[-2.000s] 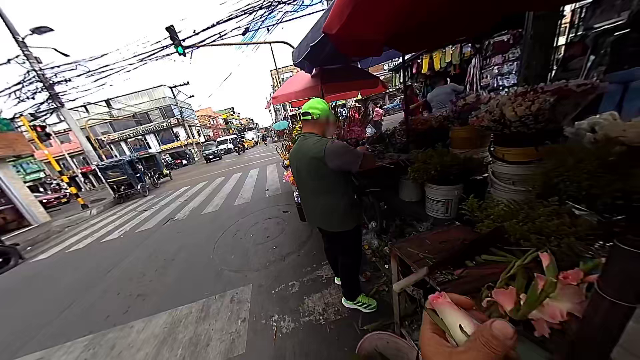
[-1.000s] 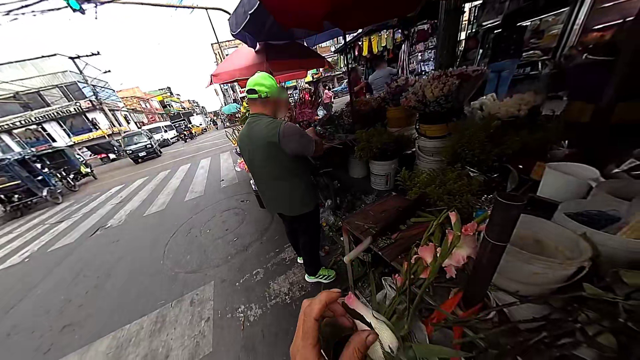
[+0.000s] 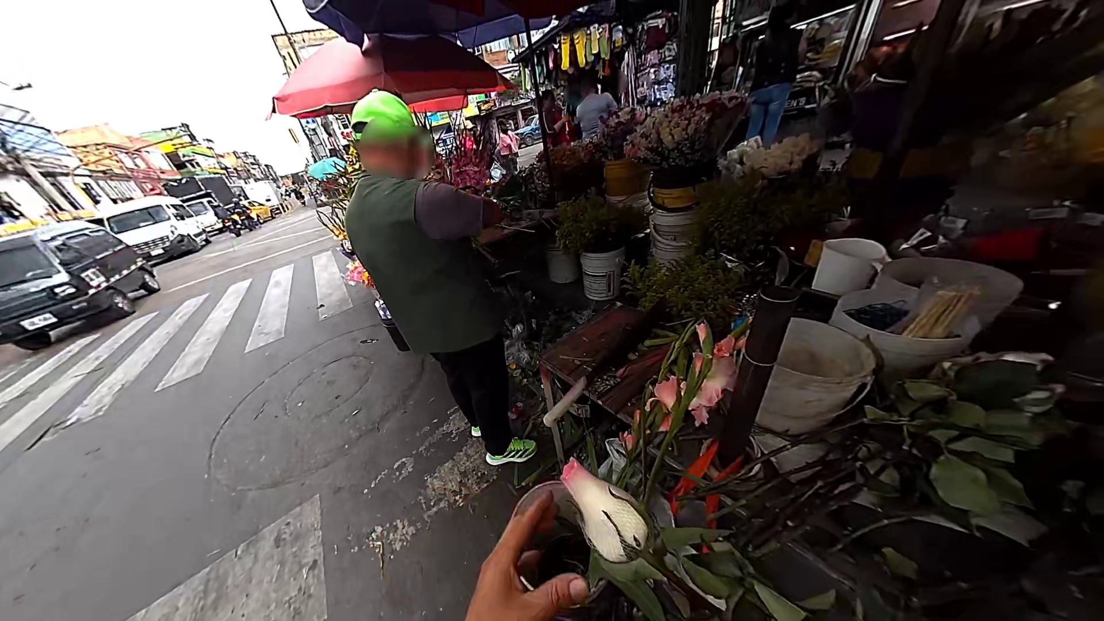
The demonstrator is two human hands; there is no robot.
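Observation:
My left hand (image 3: 524, 565) is at the bottom middle, fingers and thumb apart, just left of a white rose bud with a pink tip (image 3: 604, 516). The bud seems covered by a fine mesh sleeve, and green leaves surround its base. No grip on the bud can be made out. Behind it stand pink gladiolus blooms (image 3: 709, 386) on green stems, beside a dark post (image 3: 759, 371). Cut stems with large green leaves (image 3: 966, 483) lie at the lower right. My right hand is not in view.
A person in a green cap and vest (image 3: 423, 259) stands ahead, by a wooden table (image 3: 595, 345). White buckets (image 3: 811, 379) are on the right, one holding thin wooden sticks (image 3: 944, 312). Red umbrellas (image 3: 388, 73) hang overhead. Vehicles (image 3: 65, 276) stand on the street at left.
My left hand was closed around the rose bud two seconds ago; now its fingers are spread beside it. The view has swung right, bringing the buckets and leafy stems in.

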